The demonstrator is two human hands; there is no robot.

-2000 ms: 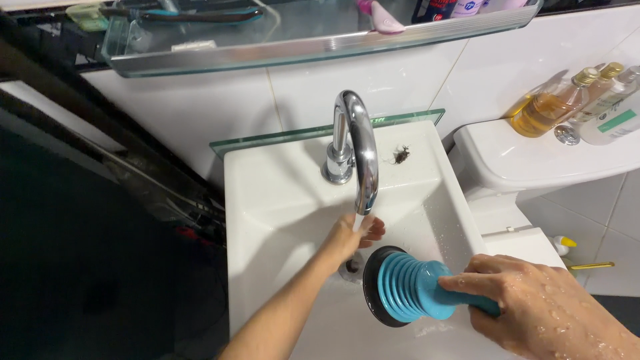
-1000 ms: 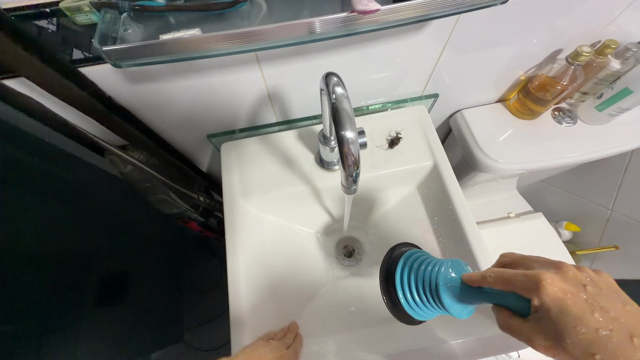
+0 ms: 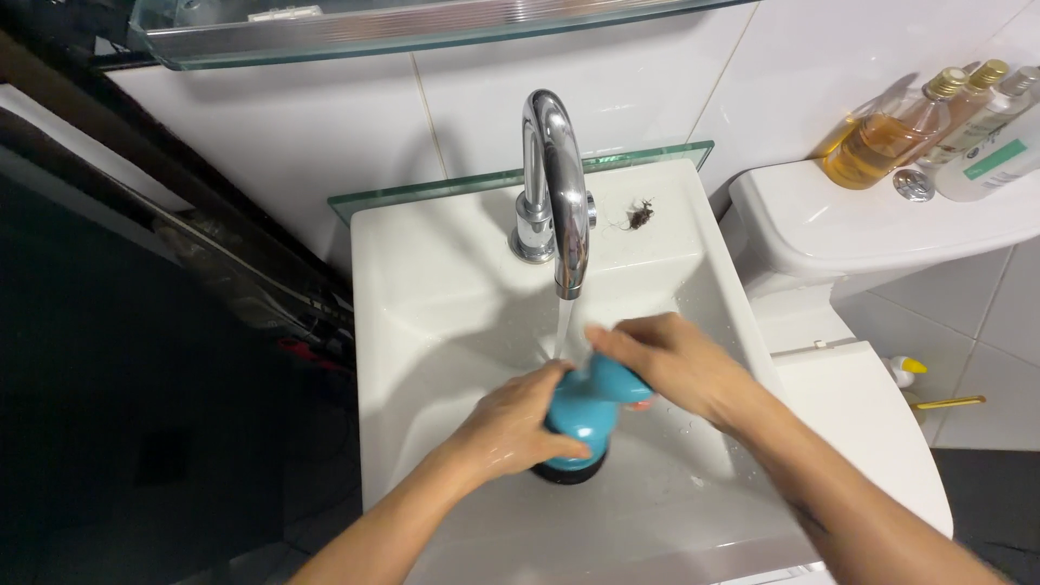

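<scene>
A blue sink plunger (image 3: 581,418) with a black rubber rim stands in the white washbasin (image 3: 390,341), below the curved chrome tap (image 3: 566,187). Water runs from the spout in a thin stream just behind the plunger. My left hand (image 3: 516,422) wraps around the plunger's blue body from the left. My right hand (image 3: 670,357) holds its handle from the right, slightly blurred. The drain is hidden behind the hands and plunger. On the basin's back ledge, right of the tap, lies a small dark clump of hair (image 3: 640,214).
A glass shelf (image 3: 366,36) juts out above the basin. To the right, several bottles, one an amber bottle (image 3: 886,138), stand on the toilet cistern (image 3: 812,211). The closed toilet lid (image 3: 845,431) adjoins the basin's right side.
My left hand, at the basin's front a second ago, is now on the plunger's body. The plunger has moved left toward the tap's stream and stands more upright, with my right hand still on its handle.
</scene>
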